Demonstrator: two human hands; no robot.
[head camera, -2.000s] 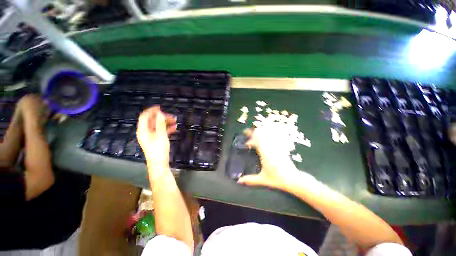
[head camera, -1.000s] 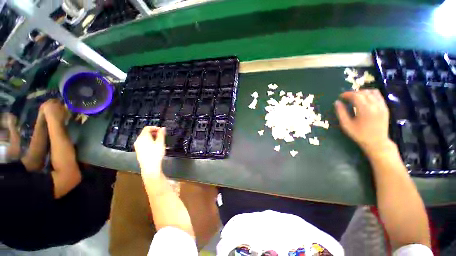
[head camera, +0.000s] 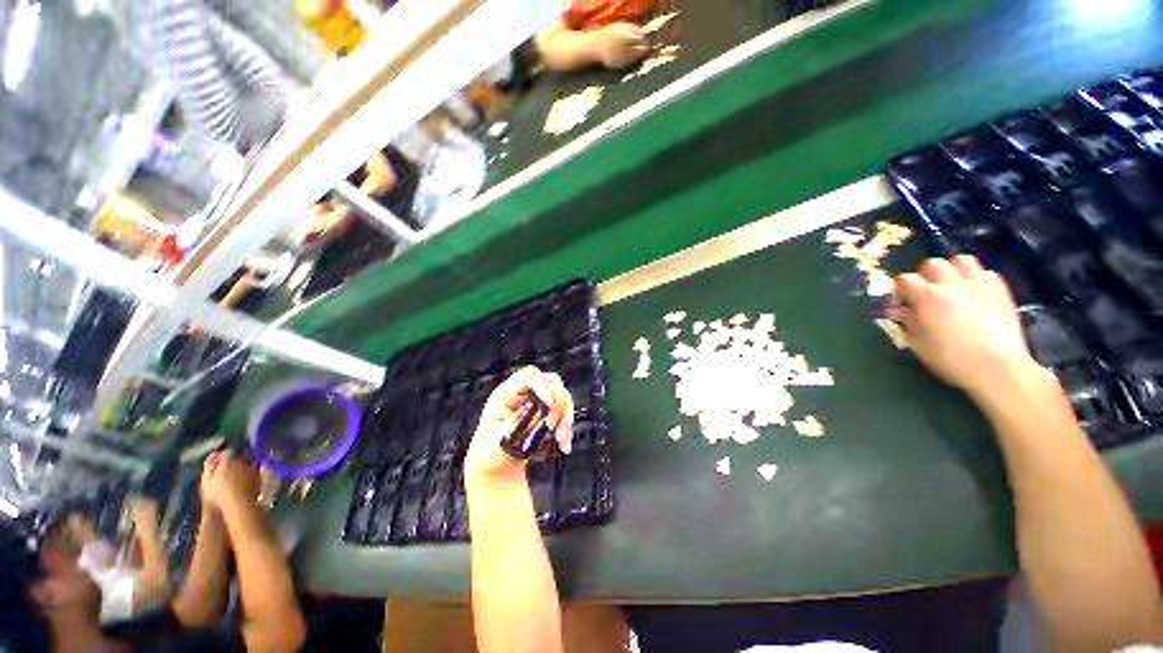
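Observation:
My left hand (head camera: 508, 434) holds a dark housing (head camera: 528, 430) above the left blister tray (head camera: 415, 440), whose rows of pockets hold dark pieces. My right hand (head camera: 965, 325) is beside the smaller group of whitish pieces (head camera: 872, 255), near the right blister tray's left edge. Its fingertips are over the lower end of that group; whether they pinch a piece cannot be told. The central pile of small pale pieces (head camera: 740, 383) lies loose on the dark green worktop (head camera: 816, 523), between my hands.
The right blister tray (head camera: 1071, 230) reaches the right rim. A purple-rimmed round object (head camera: 307, 431) stands left of the left tray. Neighbouring people's hands (head camera: 231, 478) and arms are at left. A pale strip (head camera: 753, 239) borders the green belt (head camera: 714, 166). Another person's hand (head camera: 621, 46) shows beyond it.
The view has tilted and swung. My left hand has turned up and now shows a dark housing in it. My right hand went from over the central pile to the smaller group and remains near it.

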